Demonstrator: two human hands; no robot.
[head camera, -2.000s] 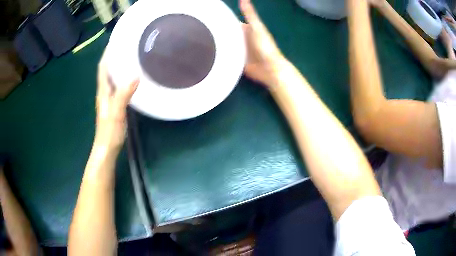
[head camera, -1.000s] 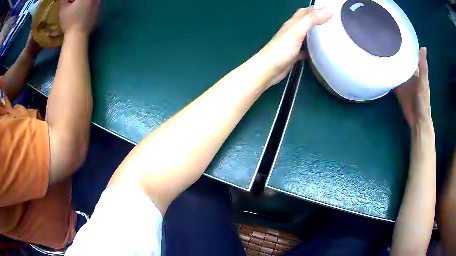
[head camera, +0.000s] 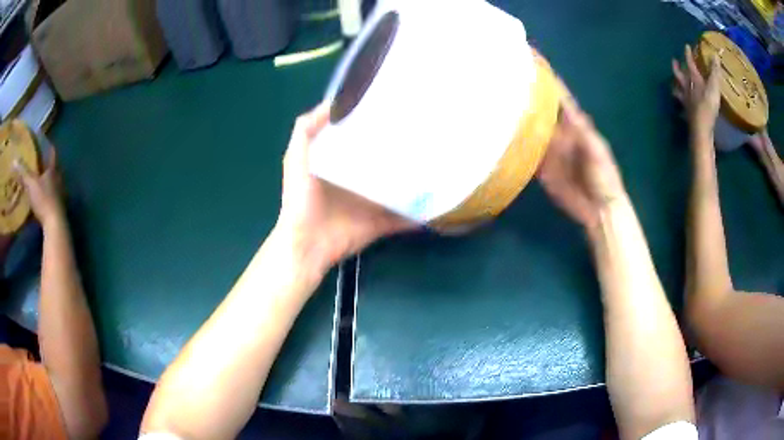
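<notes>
The aroma diffuser unit (head camera: 438, 103) is tilted on its side between my two hands, raised over the workbench. Its white body faces me, the dark top panel (head camera: 365, 67) points left and the wood-grain base (head camera: 511, 159) points right. My left hand (head camera: 322, 198) grips the white end from the left and below. My right hand (head camera: 580, 163) is at the wood-grain base, its fingers partly hidden behind it. A small pale blue mark shows on the lower edge of the white body.
The green workbench (head camera: 189, 206) has a seam running towards me. A cardboard carton (head camera: 99, 43) and grey cylinders (head camera: 254, 26) stand at the back left. Neighbours' hands hold similar units at left (head camera: 15, 176) and right (head camera: 732, 82). A blue bin (head camera: 746, 47) is far right.
The unit has turned from top panel facing up to lying sideways, exposing its wood-grain base. The view has shifted, and both hands still hold the unit.
</notes>
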